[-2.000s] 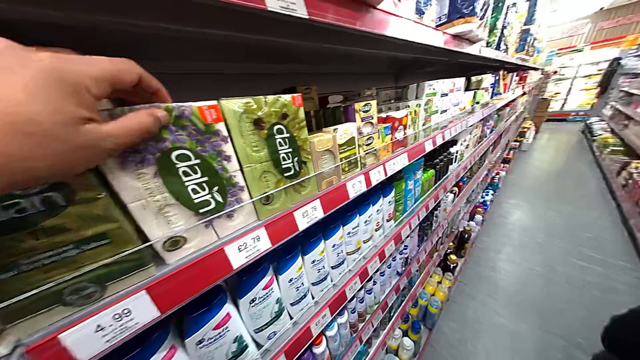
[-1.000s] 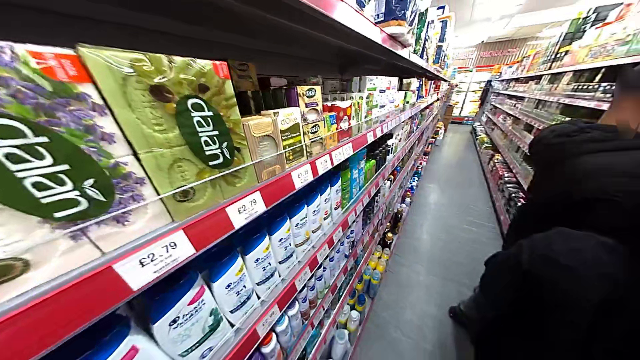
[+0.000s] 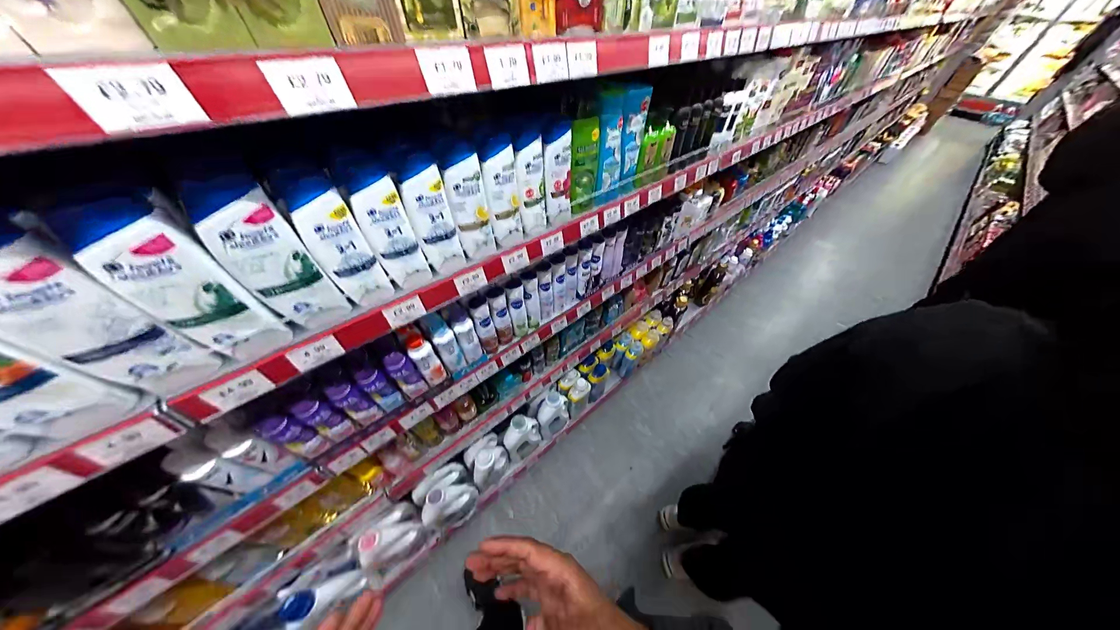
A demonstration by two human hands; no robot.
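Note:
My right hand is at the bottom centre, fingers curled and apart, holding nothing visible, above the aisle floor. Only the fingertips of my left hand show at the bottom edge, beside it and in front of the lowest shelf; whether they hold anything cannot be told. Head & Shoulders shampoo bottles with blue caps stand in a row on the shelf. Purple-topped bottles are on the shelf below. White jugs with handles stand lowest down. Dalan soap packs are cut off at the top.
A person in black clothing fills the right side, close by. Red shelf edges with price labels run along the left into the distance. The grey aisle floor lies between the shelves and the person. More stocked shelves are at the far right.
The hand that touched a Dalan soap pack two seconds ago has left it. Both hands now show low in the view, which has tilted down. The person in black fills more of the right side.

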